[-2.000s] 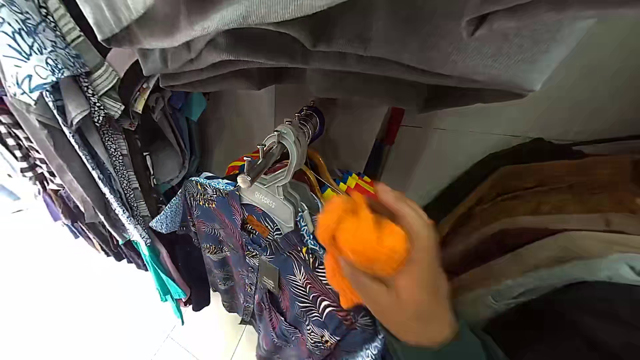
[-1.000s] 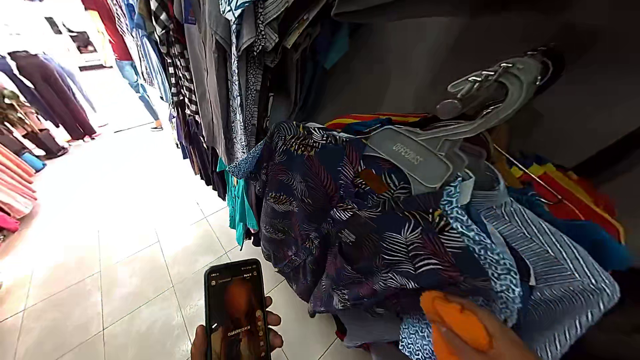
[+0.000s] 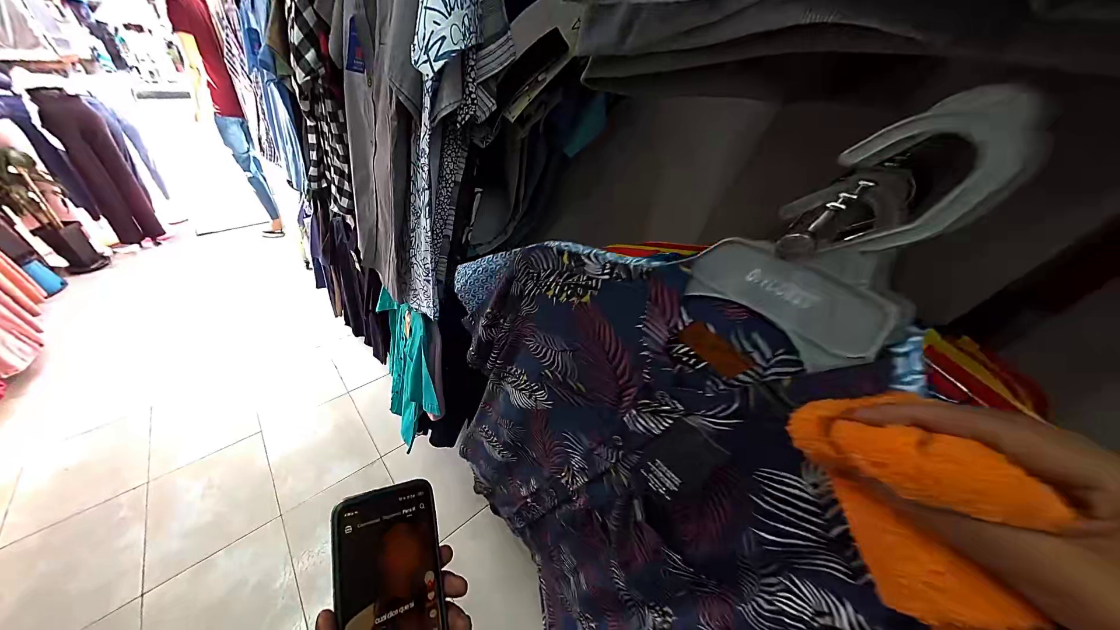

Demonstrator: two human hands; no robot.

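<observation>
An orange cloth (image 3: pixel 945 490) is bunched in my right hand (image 3: pixel 1032 490), at the lower right, close against a dark blue shirt with a leaf print (image 3: pixel 612 420). That shirt hangs on a grey plastic hanger (image 3: pixel 796 302), whose curved hook stands above it at the upper right. A dark label hangs over the front of the shirt. At the bottom, my left hand (image 3: pixel 455 591) holds a smartphone (image 3: pixel 389 556) upright with its screen lit; only the fingertips show at its edges.
A row of hanging shirts (image 3: pixel 376 157) stands left of centre, with a teal garment (image 3: pixel 411 359) low down. A tiled floor (image 3: pixel 201 472) stretches along the left. Farther off are a person in jeans (image 3: pixel 227 105), dark trousers on display (image 3: pixel 96 157) and a potted plant (image 3: pixel 66 236).
The smartphone in my left hand, unseen two seconds ago, has come into view. The leaf-print shirt was partly over another patterned shirt a second ago. The view has swung toward the aisle.
</observation>
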